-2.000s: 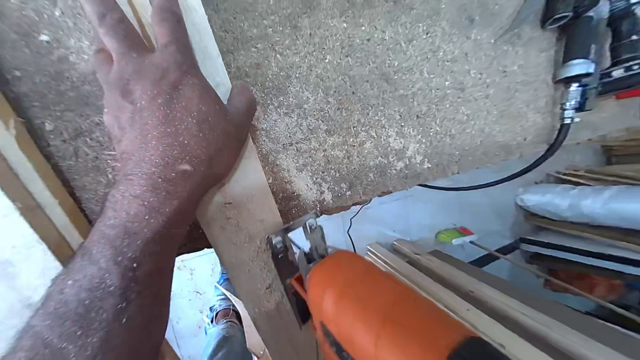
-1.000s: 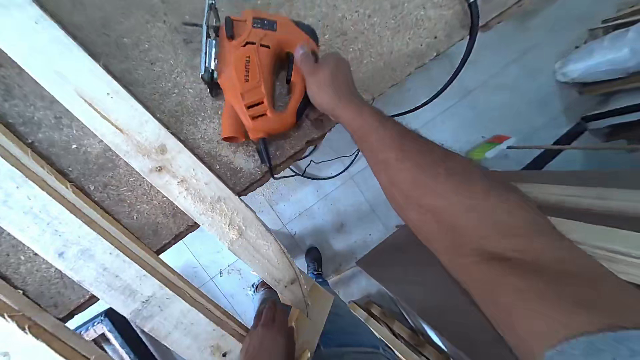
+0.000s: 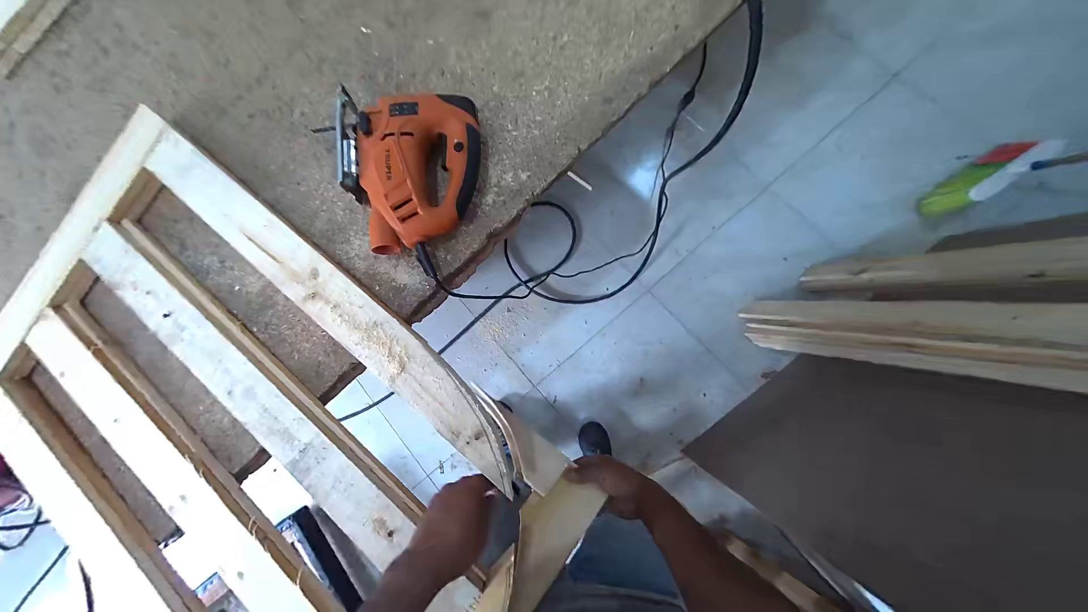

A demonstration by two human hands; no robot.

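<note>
At the bottom middle, my right hand grips a pale wooden offcut by its corner. My left hand is closed beside the curved end of a wooden frame's outer board; what it holds there is hard to tell, perhaps a dark piece next to the offcut. Sawdust lies on the board. The orange jigsaw rests on its side on the particleboard bench, its thin blade pointing left, touched by neither hand.
Black cables loop from the bench edge over the tiled floor. Stacked boards and a dark panel stand at the right. A green and red broom head lies beyond. My shoe shows below.
My right hand has left the jigsaw, which it touched a second ago, and now grips the offcut. Two seconds ago my left hand pressed on the board. The view has shifted strongly.
</note>
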